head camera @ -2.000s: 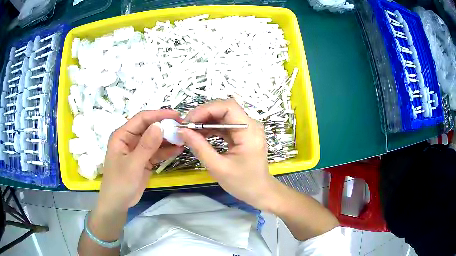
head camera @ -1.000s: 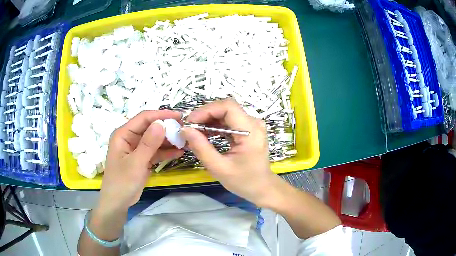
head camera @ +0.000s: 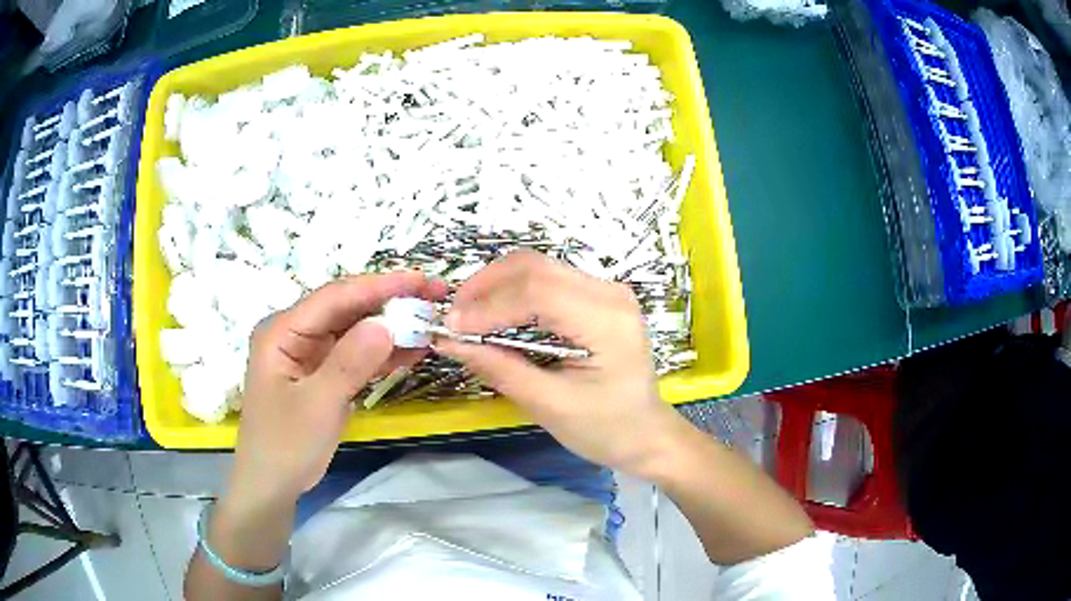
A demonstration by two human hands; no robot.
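Note:
My left hand [head camera: 323,364] holds a white plastic head [head camera: 409,322] between thumb and fingers, over the near part of the yellow parts bin [head camera: 736,294]. My right hand [head camera: 564,352] pinches a thin metal shaft [head camera: 529,345] with thumb and index finger. The shaft points right, and its left end is at the head; whether it sits inside is hidden by my fingertips. In the bin, white heads [head camera: 235,235] are heaped at left, narrow white sleeves [head camera: 517,129] at centre and right, and metal shafts [head camera: 470,249] at the near side, partly behind my hands.
A tray stack with rows of assembled pieces [head camera: 73,235] stands left of the bin. A blue tray stack [head camera: 957,153] stands at right on the green bench [head camera: 799,211]. Clear trays lie at the back left. A red stool [head camera: 805,470] and a dark shape, partly cut off, are at lower right.
My right hand has moved slightly right and its fingers have shifted on the shaft, which tilts a little differently. The white head has turned and sits slightly lower in my left hand.

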